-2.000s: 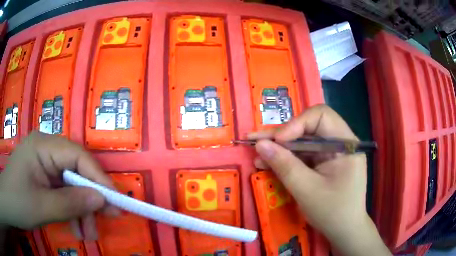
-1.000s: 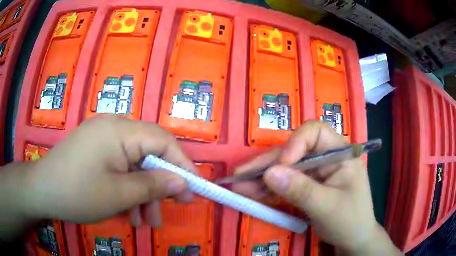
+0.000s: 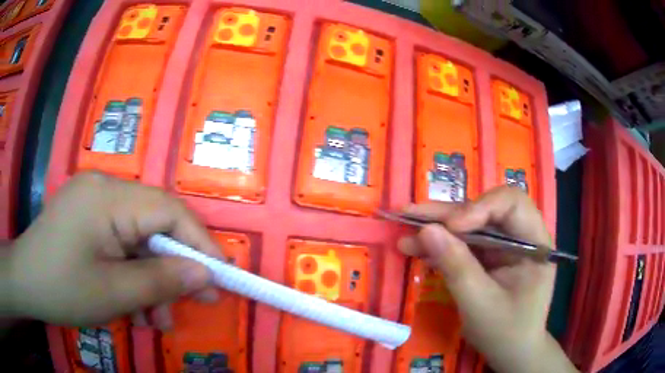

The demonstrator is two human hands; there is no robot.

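Note:
My left hand (image 3: 124,255) holds one end of a narrow white sticker liner strip (image 3: 284,295), which slants down to the right over the lower row of phones. My right hand (image 3: 488,255) grips dark tweezers (image 3: 503,240) like a pen. Their tip is at the lower right corner of an orange feature phone (image 3: 346,95), which lies back side up in the upper row. The phone has a yellow camera area at its top and metal card slots in its lower bay. Whether a sticker is at the tip is too small to tell.
More orange phones, such as the one at left centre (image 3: 230,87), lie in two rows in the pink-red foam tray (image 3: 281,218). Folded white paper (image 3: 566,135) lies beyond it. A foam tray with one black phone (image 3: 636,291) is at right. Another tray with phones is at far left.
Since one second ago, the tweezers have moved from over the strip to the phone's lower corner. My left hand and the strip have moved left. The tray has shifted in view.

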